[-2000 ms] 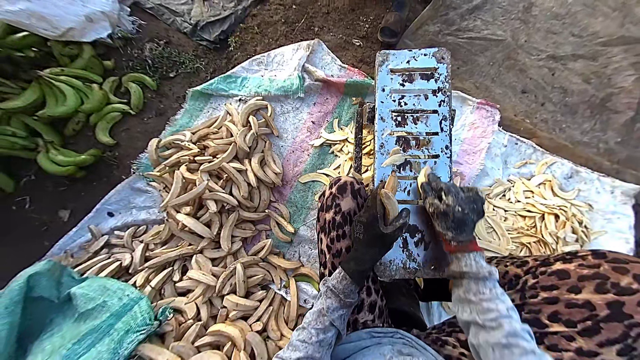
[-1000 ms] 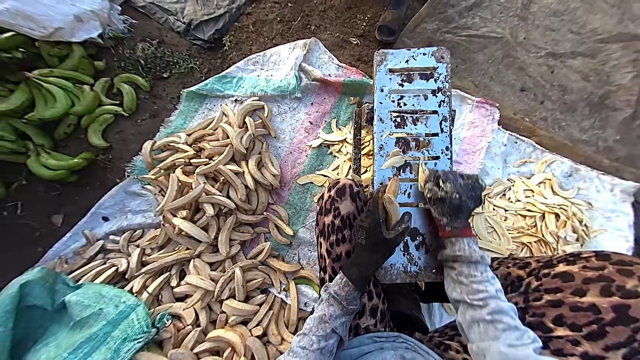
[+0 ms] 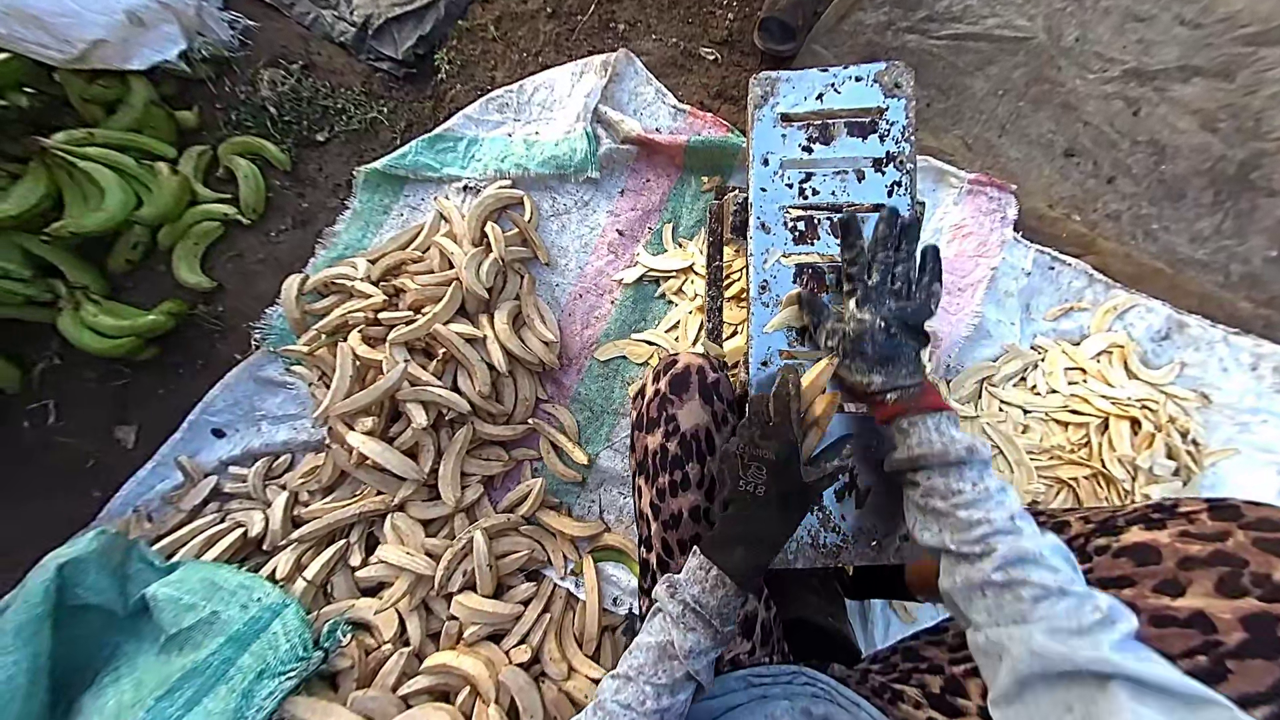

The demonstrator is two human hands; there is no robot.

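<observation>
A blue metal slicing board [image 3: 830,115] with slots and worn, dark patches slopes between my knees. My gloved left hand [image 3: 765,480] is at its lower left edge, holding peeled plantain pieces [image 3: 818,400] between thumb and fingers. My gloved right hand [image 3: 885,300] lies spread over the board's middle, fingers pointing up the board. A small pale slice [image 3: 786,314] rests by its thumb; whether the palm presses on anything underneath is hidden. Cut slices [image 3: 690,290] lie under and left of the board.
A large heap of peeled plantains [image 3: 430,400] covers the woven sheet on the left. More slices [image 3: 1085,415] are piled at right. Green plantains [image 3: 110,200] lie on soil at upper left. A green woven sack [image 3: 150,630] sits at lower left, and a shoe [image 3: 783,28] at the top.
My right hand has moved up the board, and its closed fingers have spread. My left hand stays by the lower left edge with plantain in it.
</observation>
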